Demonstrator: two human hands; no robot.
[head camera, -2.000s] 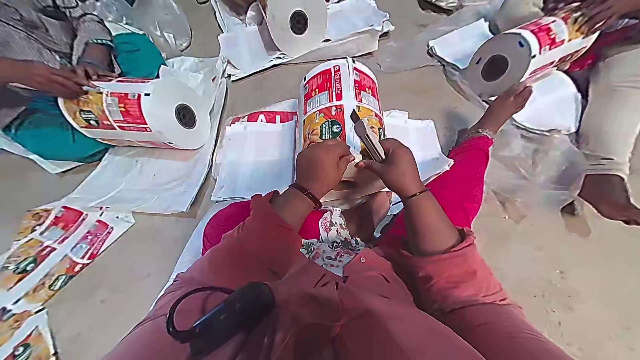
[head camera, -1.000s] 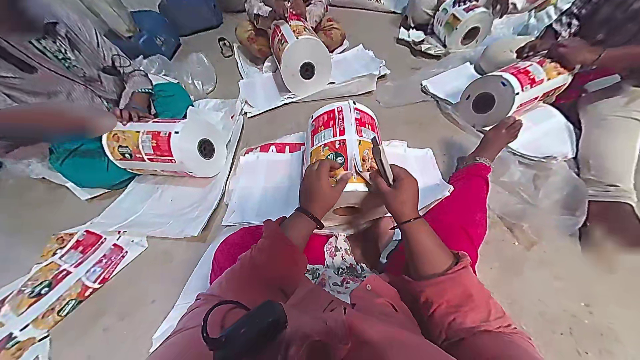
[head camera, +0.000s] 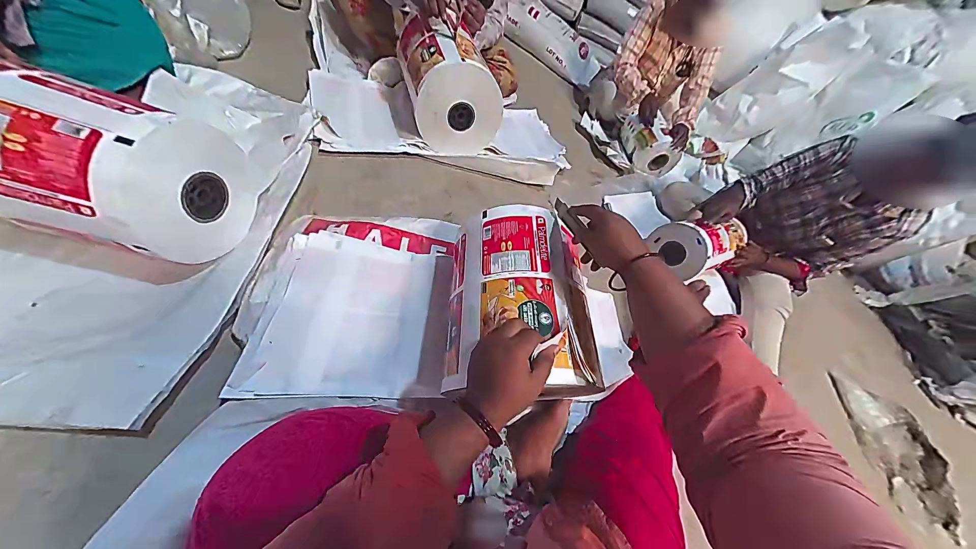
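A roll of printed packaging film (head camera: 515, 252), red, yellow and white, lies between my legs. My left hand (head camera: 507, 370) is on its near part, with fingers bent at a lifted film edge; whether it pinches the film is unclear. At the roll's far right edge is my right hand (head camera: 606, 236), holding a thin, dark, flat tool, perhaps a blade, whose tip points up and left. Along the roll's right side the cut film layers stand apart and show a brown inner face. White sheets (head camera: 343, 313) lie under and left of the roll.
Other large film rolls lie at the left (head camera: 179, 191), at the top (head camera: 457, 103) and at the right (head camera: 682, 248), with people seated at several of them. White sacks (head camera: 831, 84) are heaped at the upper right. A crumpled clear plastic piece (head camera: 896, 450) lies on the floor at lower right.
My hands were close together on the near part of the roll. My right hand has moved away to its far right edge, while my left stays near. The view has shifted clearly.
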